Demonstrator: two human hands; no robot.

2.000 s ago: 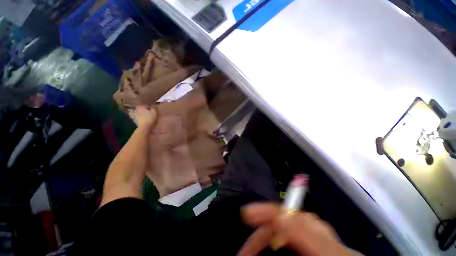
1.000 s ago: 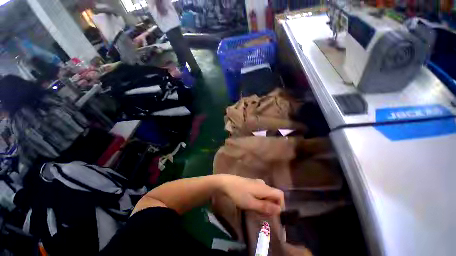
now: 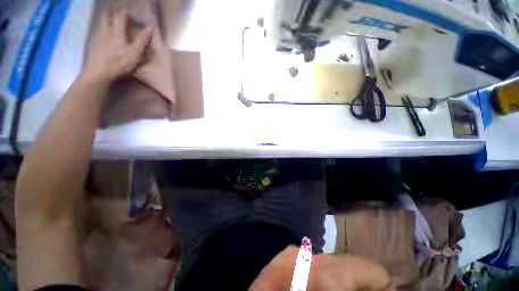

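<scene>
A brown garment panel [image 3: 136, 105] lies folded on the machine table at the left, with a ribbed brown patch [image 3: 188, 85] at its right edge. My left hand [image 3: 116, 54] is on the panel and grips its cloth; the fingertips are blurred. My right hand [image 3: 336, 273] is low at the bottom edge, partly cut off, away from the panel. A white stick with a pink-red tip [image 3: 303, 267] stands upright at its fingers and appears held there.
The sewing machine head [image 3: 398, 34] is at the upper right. Black-handled shears [image 3: 369, 96] and dark snips [image 3: 414, 116] lie in front of it. Brown pieces hang below the table edge at left [image 3: 125, 244] and right [image 3: 375, 238]. A yellow-orange item [image 3: 506, 98] is far right.
The view has swung from the floor and side pile to the table. My left hand has moved from the hanging brown pieces onto the table with a panel.
</scene>
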